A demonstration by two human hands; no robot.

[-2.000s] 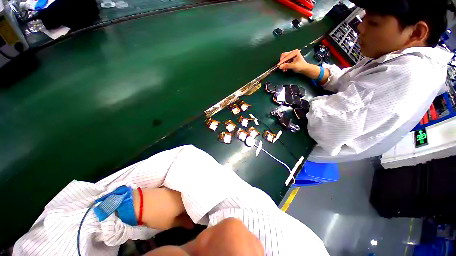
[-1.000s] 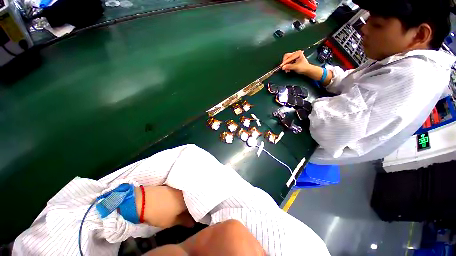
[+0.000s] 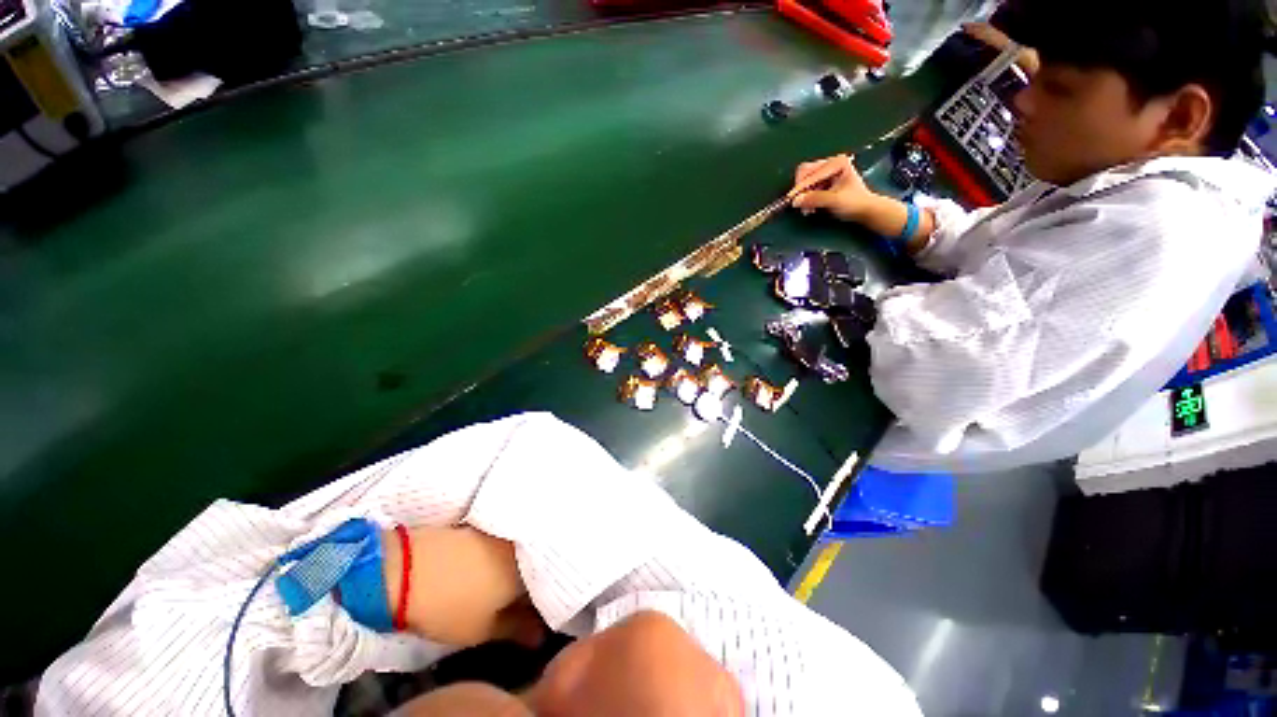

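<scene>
A bare wrist point(image 3: 459, 581) with a light-blue band, thin cord and red bracelet comes from the striped sleeve at lower left; I take it as my left. Its fingers are hidden behind folds of sleeve. Blurred bare skin point(image 3: 637, 675) fills the bottom edge, cut off; it may be my right hand, but I cannot tell. No held item shows. Several copper-orange and white flex modules point(image 3: 653, 360) lie on the dark-green bench at centre right. Dark glossy pieces point(image 3: 824, 280) are grouped beyond them. A white cable point(image 3: 779, 455) with a round head lies beside the modules.
A long tan-brown strip point(image 3: 670, 284) runs along the edge of the green belt point(image 3: 350, 210). A coworker point(image 3: 1057, 308) sits at right, a hand point(image 3: 835, 189) on a thin tool. Red trays point(image 3: 838, 25) and small dark pieces stand at the top. A blue bin point(image 3: 889, 502) is below the bench.
A dark spot on the green belt has moved left and down. More red tray shows at the top. The view has shifted slightly. The wrist and the blurred skin are nearly unchanged.
</scene>
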